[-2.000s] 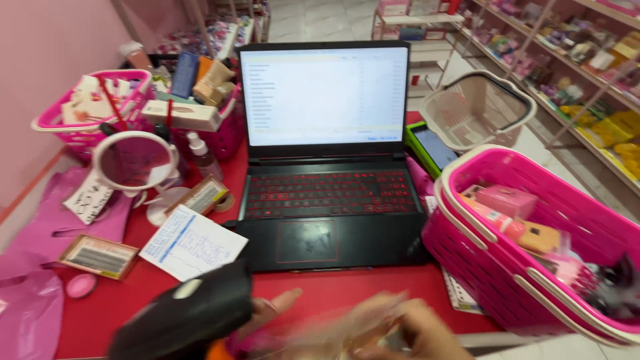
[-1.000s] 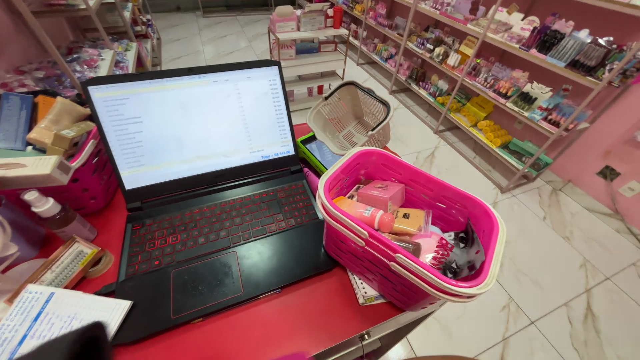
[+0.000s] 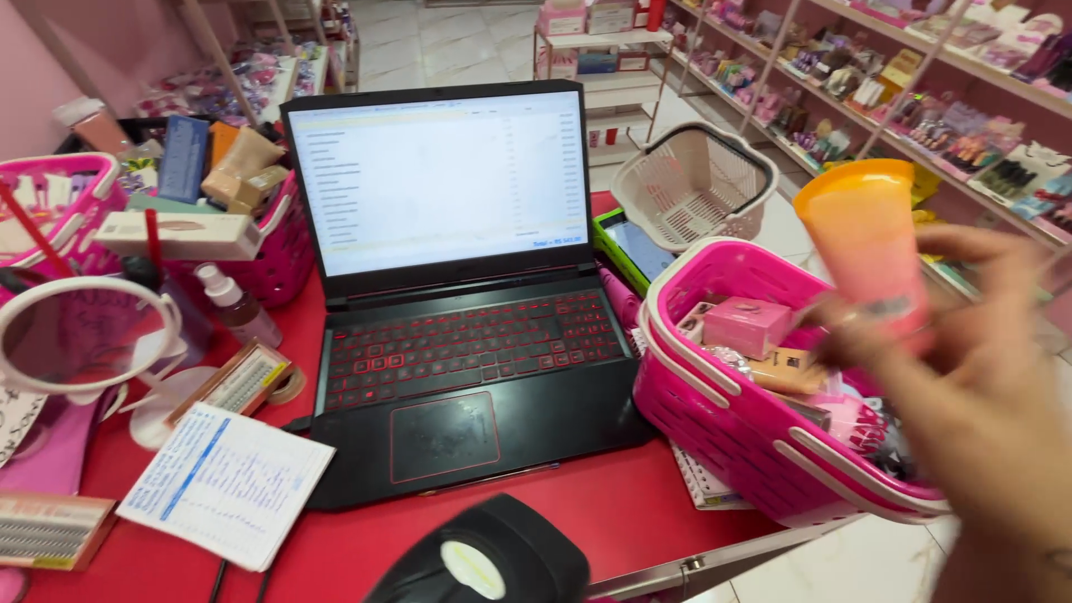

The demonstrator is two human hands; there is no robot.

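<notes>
Blurred at the right, my right hand (image 3: 976, 360) grips an orange-and-pink plastic tube (image 3: 871, 243) above a pink plastic basket (image 3: 712, 427). Inside that basket lie a small pink box (image 3: 747, 325), a tan package (image 3: 783, 369) and other packaged items. A black handheld barcode scanner (image 3: 502, 553) shows at the bottom edge; the hand that might hold it is out of frame, and my left hand is not visible. Behind the scanner an open black laptop (image 3: 528, 427) stands on the red table (image 3: 469, 519).
Left of the laptop are a handwritten notepad (image 3: 230, 486), a white-framed mirror (image 3: 84, 335), a spray bottle (image 3: 237, 306), boxed false lashes (image 3: 50, 529) and filled pink baskets (image 3: 280, 251). A beige basket (image 3: 699, 188) and a green-edged device (image 3: 636, 247) are behind the pink basket.
The orange-and-pink tube, lying in the pink basket a second ago, is now held up in my right hand. The view has swung back left.
</notes>
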